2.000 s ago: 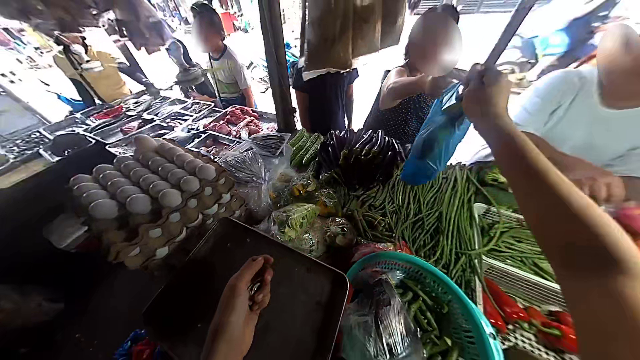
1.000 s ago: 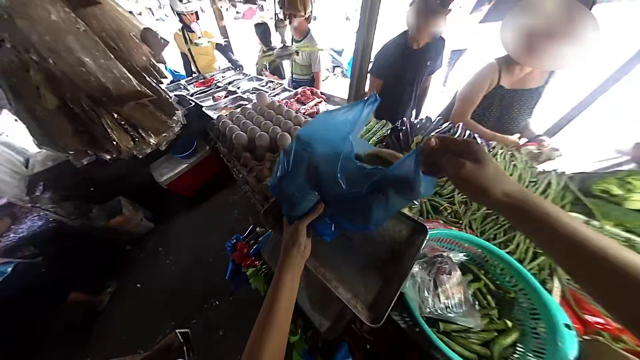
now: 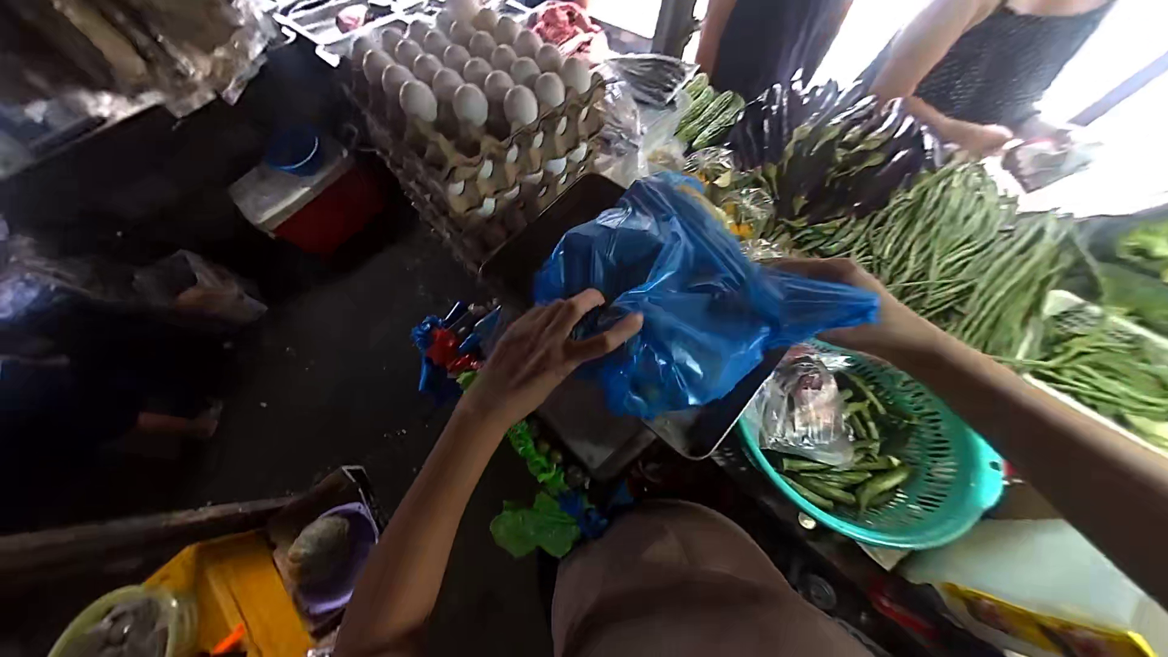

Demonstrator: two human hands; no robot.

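Note:
A blue plastic bag (image 3: 680, 297) is between my two hands, above a dark metal tray (image 3: 703, 424). My left hand (image 3: 557, 342) touches the bag's near left side, thumb and fingers pressed into the film. On the right, my right hand (image 3: 826, 278) is partly behind the bag; its fingers are hidden and a twisted end of the bag sticks out past it. What the bag holds cannot be made out. Just right of the tray is a teal plastic basket (image 3: 967, 465) with green pods and a clear plastic bag (image 3: 808, 411).
Stacked egg trays (image 3: 493, 155) stand behind the metal tray. Eggplants (image 3: 839, 151) and long beans (image 3: 958, 246) lie at the back right, where a person's arm (image 3: 949, 123) reaches in. A red cooler (image 3: 319, 205) sits at the left, and a yellow crate (image 3: 233, 593) at the lower left.
Two seconds ago my right hand held the blue bag high up; it is now low over the tray. My left hand has come onto the bag. The view has swung down.

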